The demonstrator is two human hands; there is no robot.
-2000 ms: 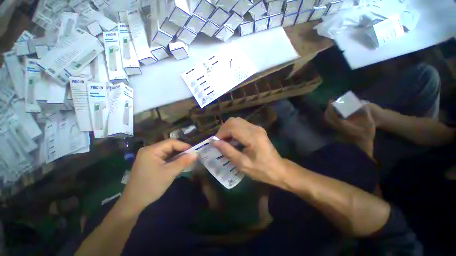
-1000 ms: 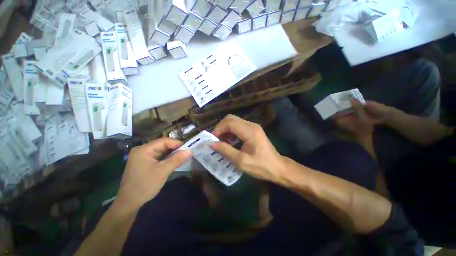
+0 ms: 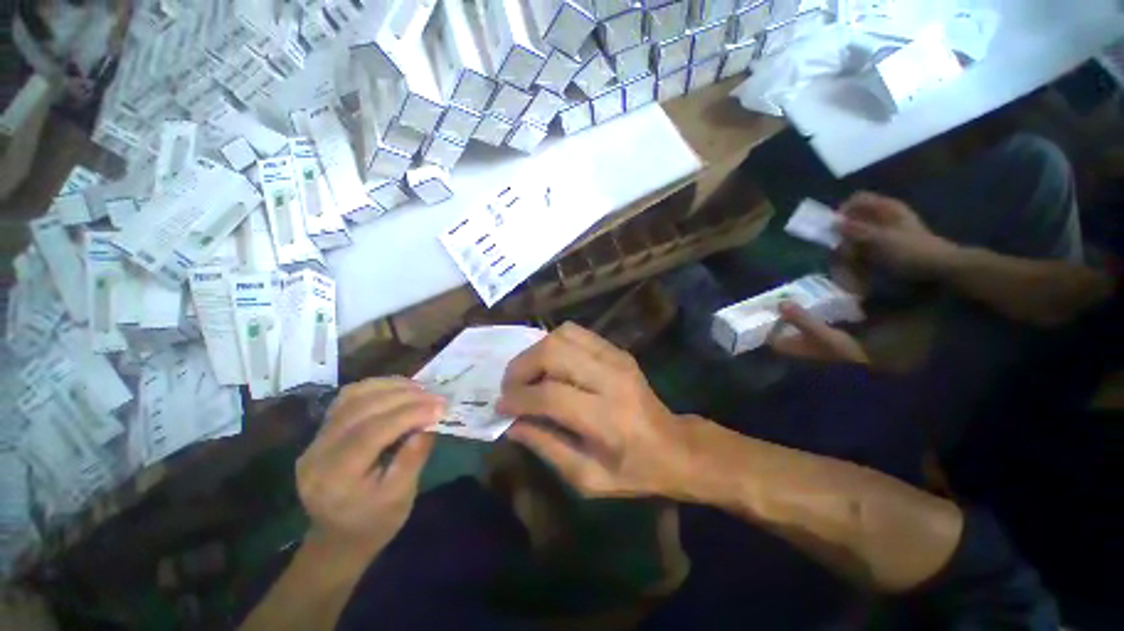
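A thin white printed leaflet is held between my two hands over my lap. My left hand pinches its left edge between thumb and fingertips. My right hand grips its right side, the fingers hiding that edge. Another printed leaflet lies flat on the white bench cover, its corner over the bench edge. Whether the held leaflet is one sheet or several cannot be told.
Flat cartons lie heaped at left. Stacked cartons stand at the back. A divided wooden tray is below the bench edge. At right, another person's hands hold a white carton and a small white piece.
The held leaflet is now spread wider and turned between my hands. The other person's hands have moved apart, with a carton in one. The view has shifted slightly.
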